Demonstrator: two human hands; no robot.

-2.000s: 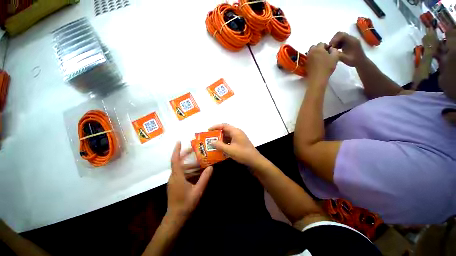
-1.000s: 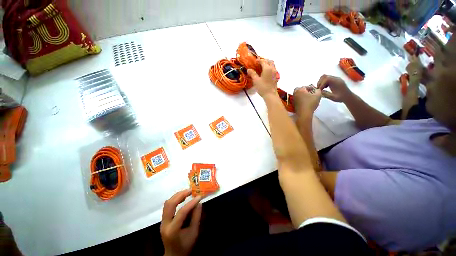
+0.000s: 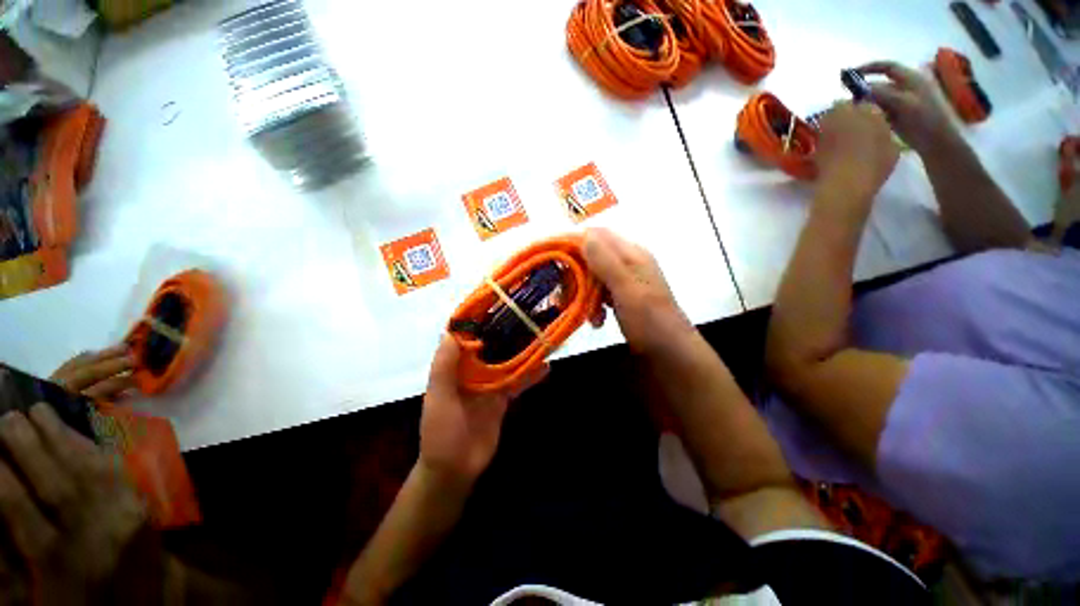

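An orange coiled cable [image 3: 577, 275] with black connectors and a pale band is held above the table's front edge. My left hand [image 3: 465, 414] grips its lower left end, and my right hand [image 3: 634, 284] grips its upper right end. Three orange QR cards lie in a slanting row beyond it: a left card [image 3: 416, 260], a middle card [image 3: 495, 207] and a right card [image 3: 586, 192]. The stack of cards from earlier is not visible.
A stack of nested clear trays [image 3: 290, 89] stands at the far left. Several coiled cables [image 3: 624, 47] lie at the far middle. A neighbour's hand holds a coil [image 3: 190, 331] at left. Another person's arms [image 3: 829, 272] work at right.
My right hand has come back from the far coils, and both hands now hold a coil. The coil at left is now in the left neighbour's hand. The view has shifted.
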